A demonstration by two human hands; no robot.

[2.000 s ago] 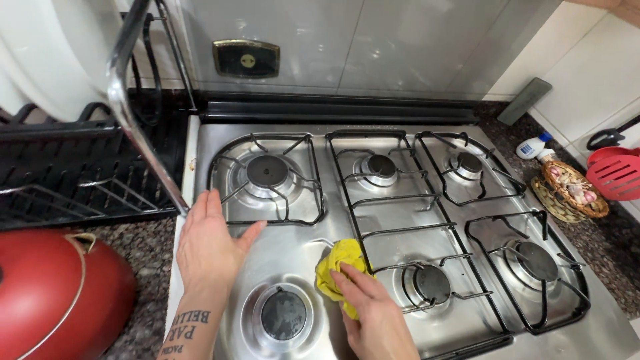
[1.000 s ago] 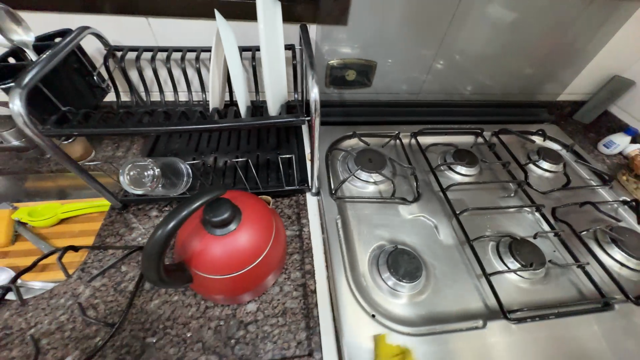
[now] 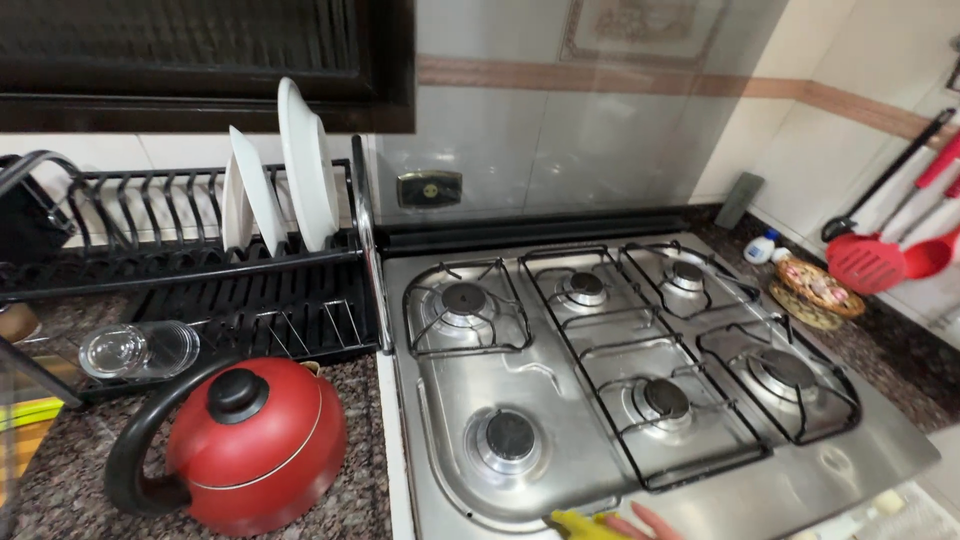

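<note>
At the bottom edge of the head view, the fingers of my right hand (image 3: pixel 641 523) touch a yellow cloth (image 3: pixel 581 525) at the front of the steel gas cooktop (image 3: pixel 517 375). The rest of that hand is cut off by the frame. My left hand is out of view. Black wire grates stand over most burners, while the front left burner (image 3: pixel 510 435) has no grate over it. The grate (image 3: pixel 469 349) at the back left lies around its burner.
A red kettle (image 3: pixel 255 442) stands on the granite counter left of the cooktop. Behind it are a black dish rack (image 3: pixel 180 274) with white plates (image 3: pixel 304 165) and a clear glass (image 3: pixel 139 350). To the right are a wicker basket (image 3: pixel 817 289), a small bottle (image 3: pixel 760 247) and hanging red utensils (image 3: pixel 866 262).
Two seconds ago both hands were over the cooktop, the right on the yellow cloth beside the front left burner. Now the cloth is at the front edge and the left hand is gone. The view has shifted.
</note>
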